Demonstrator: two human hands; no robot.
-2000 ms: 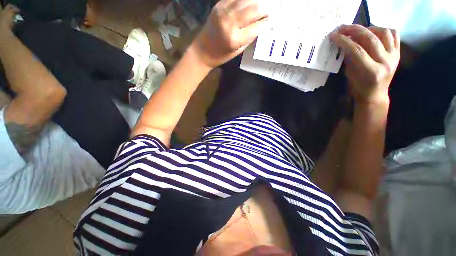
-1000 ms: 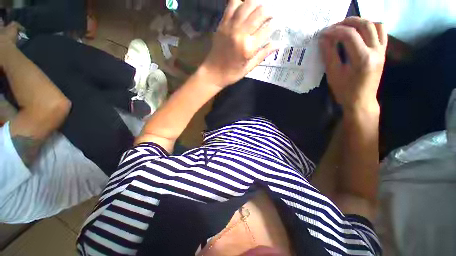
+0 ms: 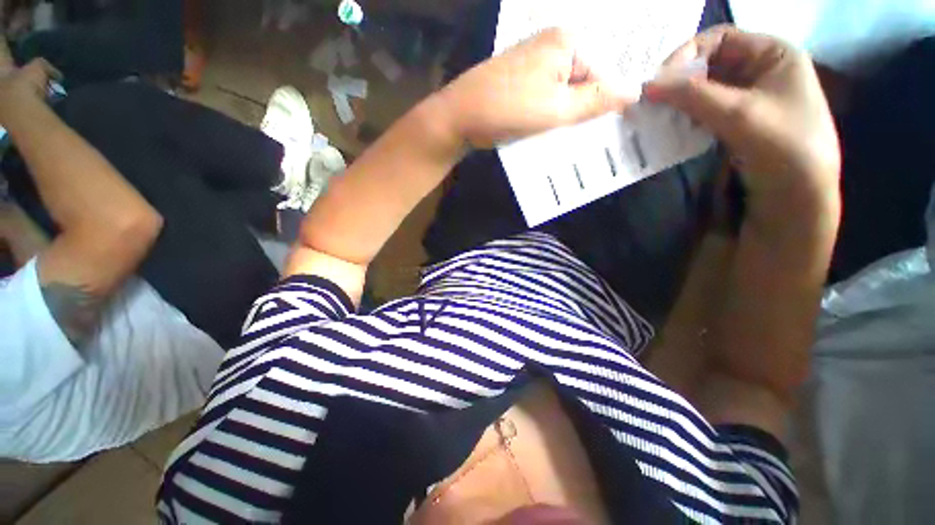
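Observation:
A folded leaflet (image 3: 600, 164), a white strip with a row of short dark bars, is held between my two hands above my dark-trousered lap. Its lower left corner points toward me. My left hand (image 3: 523, 92) pinches its upper edge with thumb and fingers. My right hand (image 3: 764, 97) pinches it near its right end, fingertips close to those of my left hand. Behind the hands lies a stack of unfolded leaflets (image 3: 615, 31) with small grey print, cut off by the top edge of the picture and partly hidden by both hands.
A bright white table (image 3: 841, 26) is at the top right. At the left sits another person (image 3: 113, 349) in a white top and dark trousers. White shoes (image 3: 292, 133) and paper scraps (image 3: 347, 92) are on the tiled floor. A grey-white covered thing (image 3: 871, 400) is at the lower right.
The leaflet that lay flat over the stack is now a narrow folded strip lifted and tilted toward me. My hands have come together at its upper edge.

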